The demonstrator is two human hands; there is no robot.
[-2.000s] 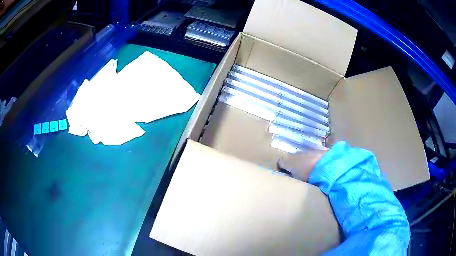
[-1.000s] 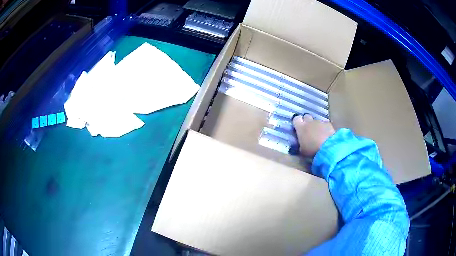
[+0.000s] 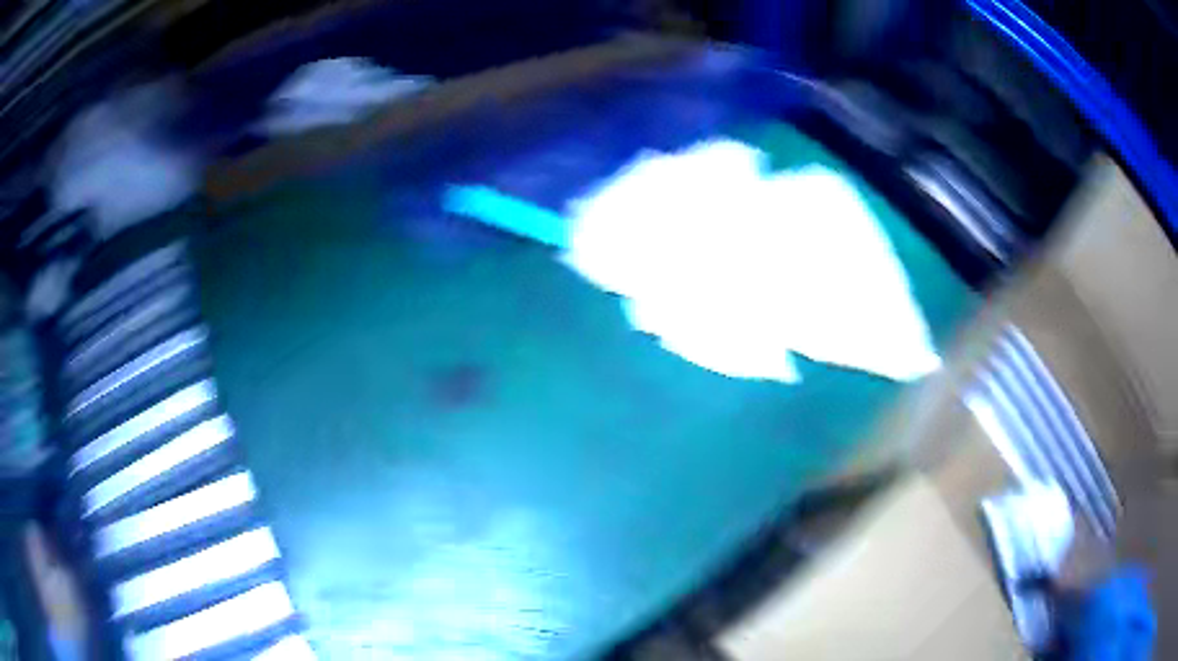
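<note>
The view is strongly blurred. My right hand [image 3: 1083, 566], with a light blue sleeve, is small at the lower right, inside the open carton [image 3: 891, 581]. It seems closed on the ends of silver heat sinks [image 3: 1031, 527]; its fingers are not clear. More heat sinks [image 3: 1049, 420] lie side by side in the carton behind it. At the left, several heat sinks [image 3: 175, 517] lie in a column along the green mat's edge. A blurred skin-toned shape [image 3: 54, 588] at the lower left edge may be my left hand; its grip cannot be made out.
A bright white pile of wipes [image 3: 762, 265] lies on the green mat [image 3: 426, 478], with a turquoise strip [image 3: 506, 213] touching its left side. A white wad [image 3: 339, 93] is at the back left. Dark trays with silver parts [image 3: 962, 207] and a blue rail [image 3: 1085, 91] are at upper right.
The view has swung left, so the carton and my right hand now sit at the right edge. The column of heat sinks at left has come into view. My right hand is still at the carton.
</note>
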